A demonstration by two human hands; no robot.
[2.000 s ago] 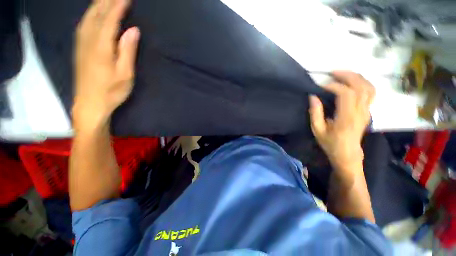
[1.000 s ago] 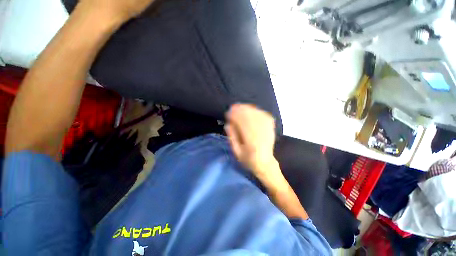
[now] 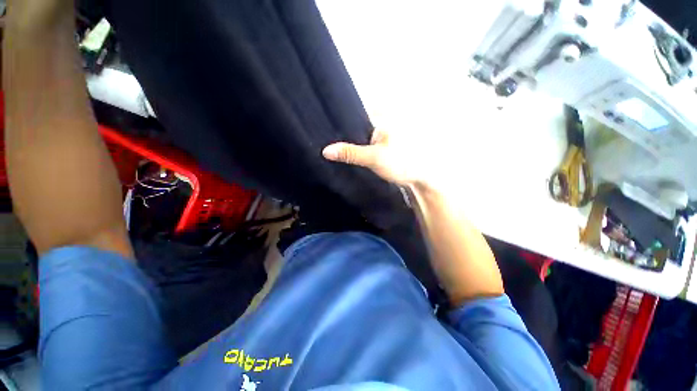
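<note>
The black cloth [image 3: 229,92] runs from the top edge down across the table to my lap, with long folds along its right part. My right hand [image 3: 371,159] is at its right edge, the thumb lying on top and most fingers hidden; it appears to pinch the cloth. My left forearm reaches up the far left side, and my left hand is cut off by the top edge.
The white sewing machine [image 3: 604,92] stands at the upper right. Gold-handled shears [image 3: 572,177] and a parts box [image 3: 630,240] lie on the white table [image 3: 443,99]. Red crates [image 3: 218,206] are below at left and right.
My view has shifted. The cloth now hangs in a narrower, folded strip. My right hand has opened from a fist to a thumb-on-top hold, and my left hand has left the picture.
</note>
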